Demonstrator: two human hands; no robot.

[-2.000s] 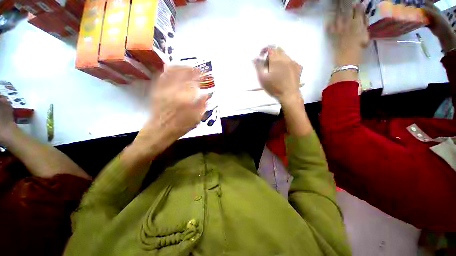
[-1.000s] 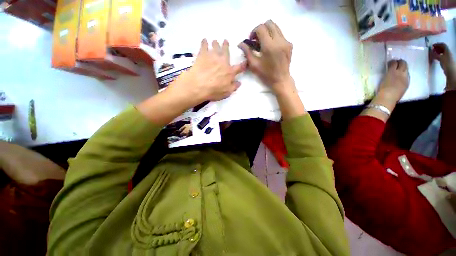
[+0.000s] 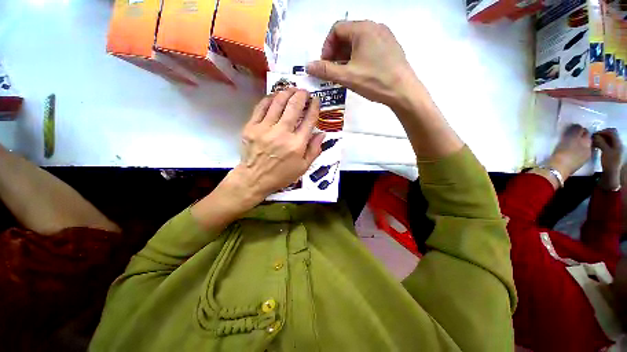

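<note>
A white retail box (image 3: 328, 151) with dark product pictures lies broad face up at the table's front edge, in front of me. My left hand (image 3: 280, 141) lies flat over its left part with the fingers spread a little, hiding much of the face. A small dark mark or tab (image 3: 298, 69) shows at the box's top edge. My right hand (image 3: 368, 62) is above the box's upper right corner, thumb reaching to the top edge, other fingers curled. Whether anything is between its fingertips cannot be made out.
Three orange boxes (image 3: 184, 31) stand in a row at the back left. A yellow-green stick (image 3: 49, 125) lies at left. More boxes (image 3: 584, 51) stand at the right. A person in red sleeves (image 3: 533, 199) works there. A bare arm (image 3: 48, 196) shows at left.
My right hand has moved to the box's top edge; the dark thing seen in its fingertips no longer shows there. My left hand has shifted down the box. The neighbour's hands have come together.
</note>
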